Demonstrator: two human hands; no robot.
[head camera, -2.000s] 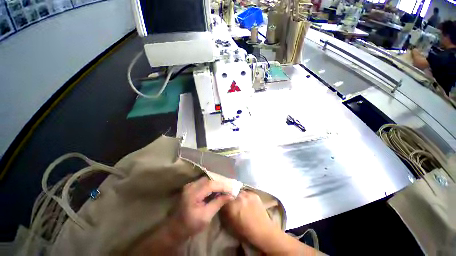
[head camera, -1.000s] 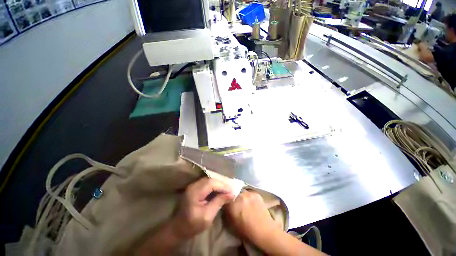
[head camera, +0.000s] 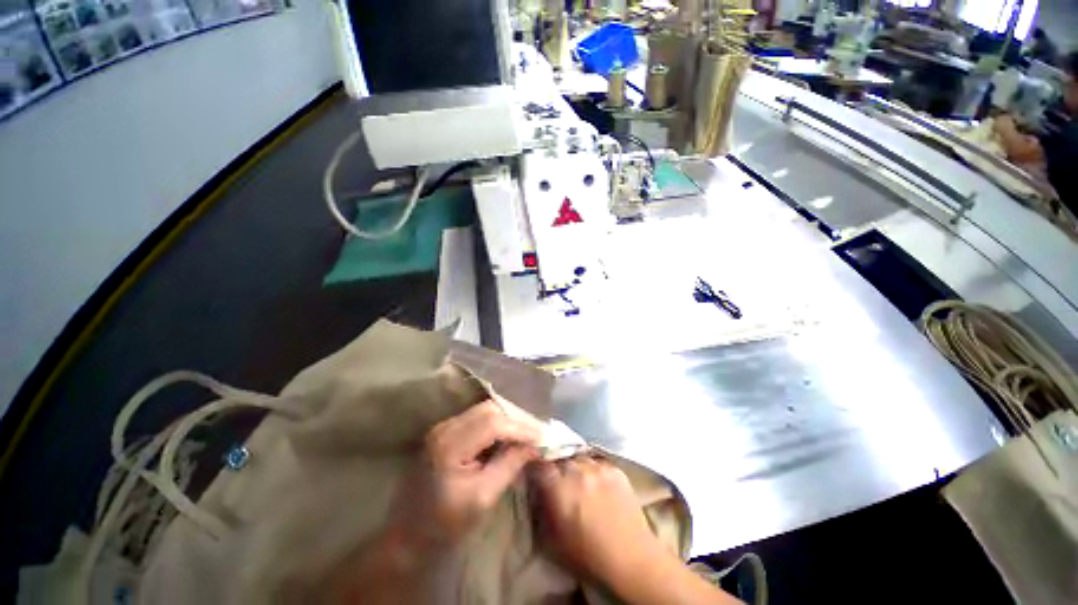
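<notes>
A beige fabric bag (head camera: 319, 496) lies over the near edge of the metal table, with cord handles (head camera: 177, 408) at its left. My left hand (head camera: 479, 455) pinches the bag's edge with bent thumb and fingers. My right hand (head camera: 585, 502) grips the same edge just beside it, fingertips close to the left ones. A small white piece (head camera: 563, 435) shows at the fingertips; what it is cannot be told. The wearer's fingers hide part of the seam.
A white sewing machine head (head camera: 567, 213) stands ahead. Dark snips (head camera: 716, 298) lie on the white plate. Looped cords (head camera: 987, 355) and a beige bag (head camera: 1023, 508) are at the right. A blue bin (head camera: 606, 47) is behind. A person's arm (head camera: 1014, 140) shows far right.
The view has shifted slightly, so the machine sits a little further right and lower. My right hand's fingers have curled over the edge, and less of the white piece shows.
</notes>
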